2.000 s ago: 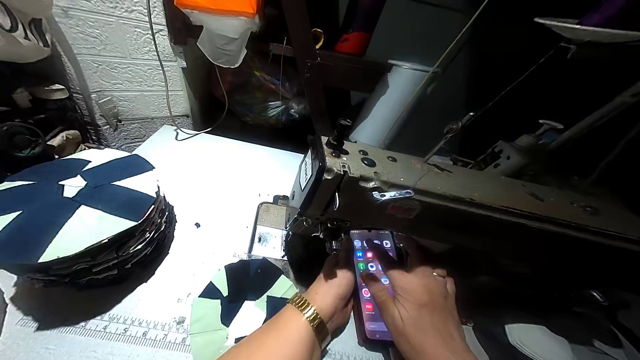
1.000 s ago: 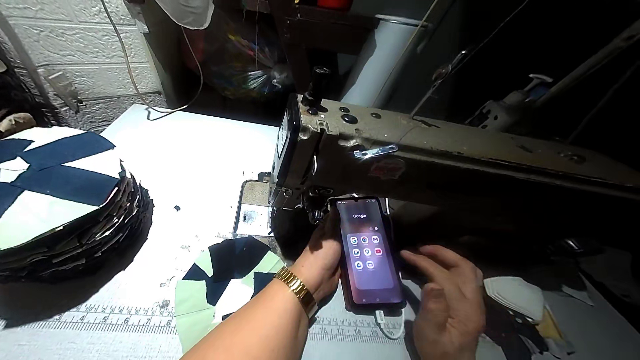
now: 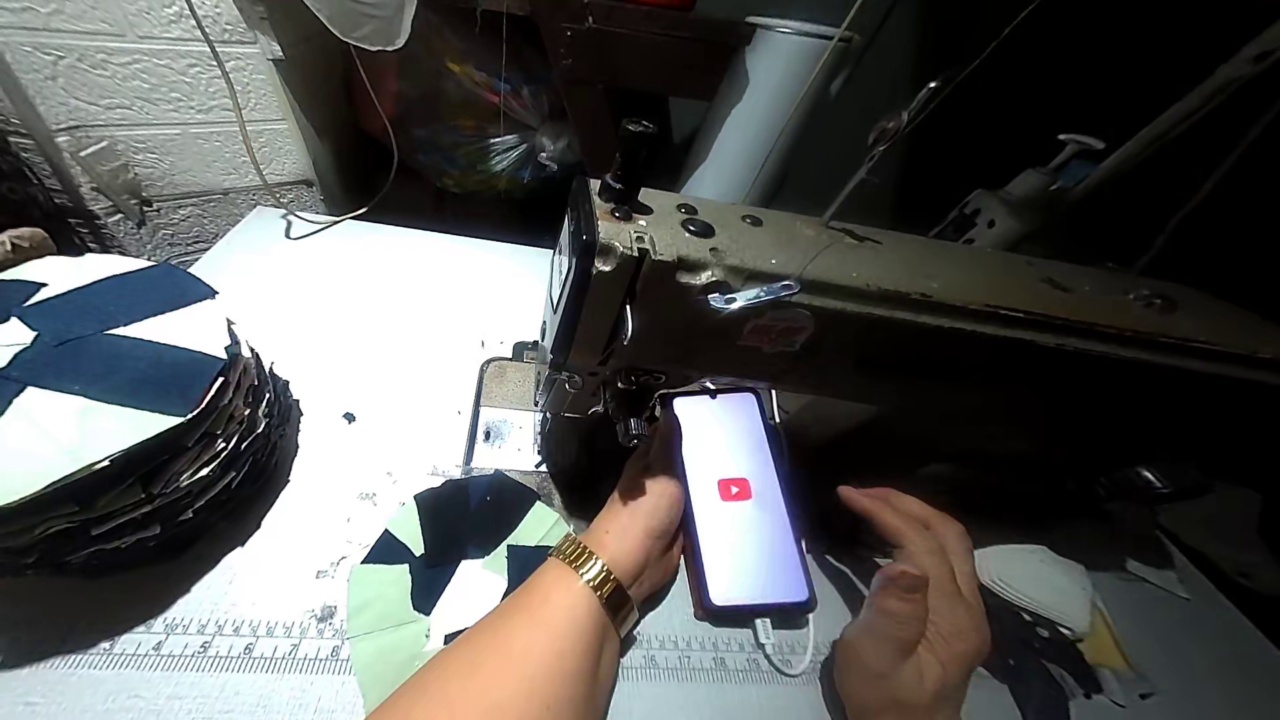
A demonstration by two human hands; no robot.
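My left hand (image 3: 648, 515), with a gold-coloured watch or bracelet (image 3: 594, 580) at the wrist, holds a smartphone (image 3: 740, 540) upright by its left edge. A bright screen with a red play-button logo shows on it, and a white charging cable (image 3: 765, 632) is plugged into its lower end. Right of the phone, my right hand (image 3: 915, 600) is raised with fingers apart, touching nothing. Behind the phone stands the head of a sewing machine (image 3: 700, 330). A round patchwork fabric piece (image 3: 470, 560) in dark blue, pale green and white lies partly under my left forearm.
A thick stack of round patchwork pieces (image 3: 130, 400) stands at the left. A printed ruler scale (image 3: 230, 648) runs along the near part of the white table (image 3: 400, 290). Fabric scraps (image 3: 1040, 590) lie at the right. A loose cord (image 3: 385, 130) hangs at the back.
The phone's screen has gone from app icons to a folder, then to a pale screen with a red logo. My right hand has moved off the phone to the right.
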